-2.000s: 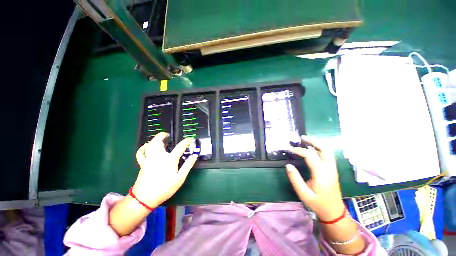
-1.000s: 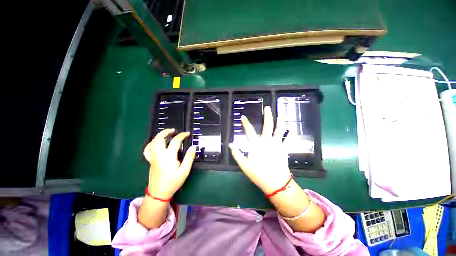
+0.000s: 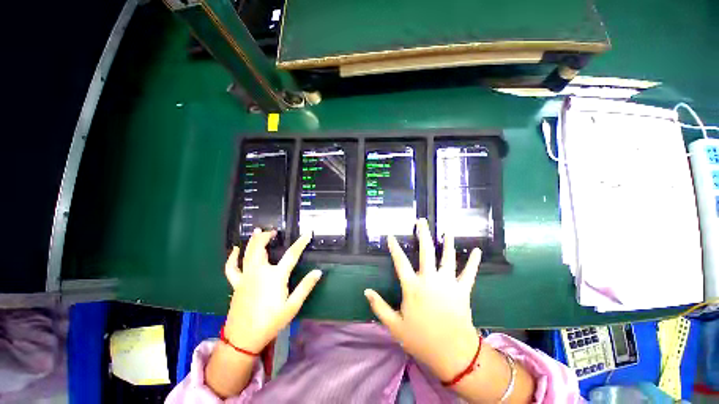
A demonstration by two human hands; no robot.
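A long black phone tray (image 3: 360, 134) lies on the green bench. Several smartphones lie in its slots. The leftmost phone (image 3: 264, 189), the second phone (image 3: 323, 185) and the third phone (image 3: 390, 181) show green and white text lines on black. The rightmost phone (image 3: 463, 189) carries strong white glare. My left hand (image 3: 266, 296) is over the near edge of the two left phones, fingers spread, holding nothing. My right hand (image 3: 432, 308) has its fingers spread at the near ends of the two right phones, holding nothing.
A raised green shelf (image 3: 441, 28) and a metal-edged post (image 3: 229, 51) stand behind the tray. White papers (image 3: 631, 205) and a power strip (image 3: 708, 213) lie right. A calculator (image 3: 587, 351) is lower right. A cream slip (image 3: 139, 355) lies lower left.
My right hand moved from over the third and fourth phones toward me, its fingers spreading. My left hand drew slightly nearer. Green text lines now show on the three left phones.
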